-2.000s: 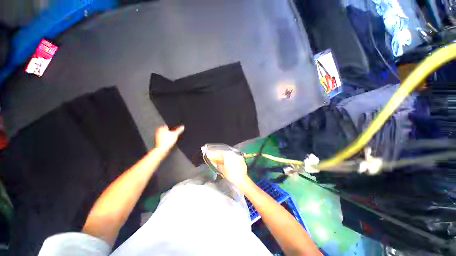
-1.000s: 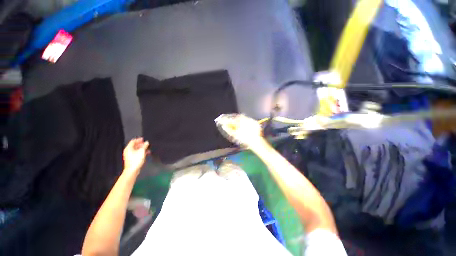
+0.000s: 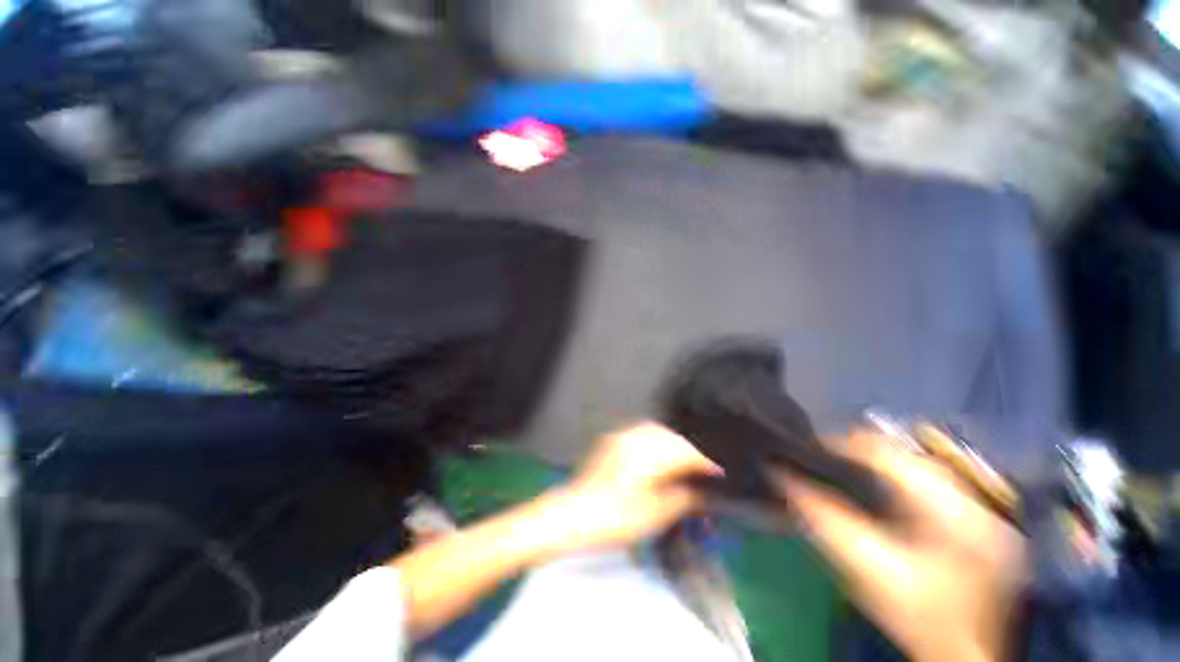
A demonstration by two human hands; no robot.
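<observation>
The black garment (image 3: 744,401) is bunched up between my two hands over the near edge of the grey padded table (image 3: 764,259). My left hand (image 3: 654,479) is closed on its lower left part. My right hand (image 3: 919,530) grips its right side. The steam iron (image 3: 964,466) shows blurred just beyond my right hand; whether they touch is unclear. The stack of black pieces (image 3: 401,298) lies on the left of the table. The whole view is motion-blurred.
A blue bar (image 3: 595,106) and a pink-red card (image 3: 523,144) are at the table's far edge. A small red cloth or bag (image 3: 317,226) is beyond the stack. Green floor (image 3: 498,489) shows below the near edge. Pale cloth piles (image 3: 725,52) are at the back.
The view has swung left. The garment, flat on the table before, is now bunched in both hands. My right hand has let go of the iron and taken the garment.
</observation>
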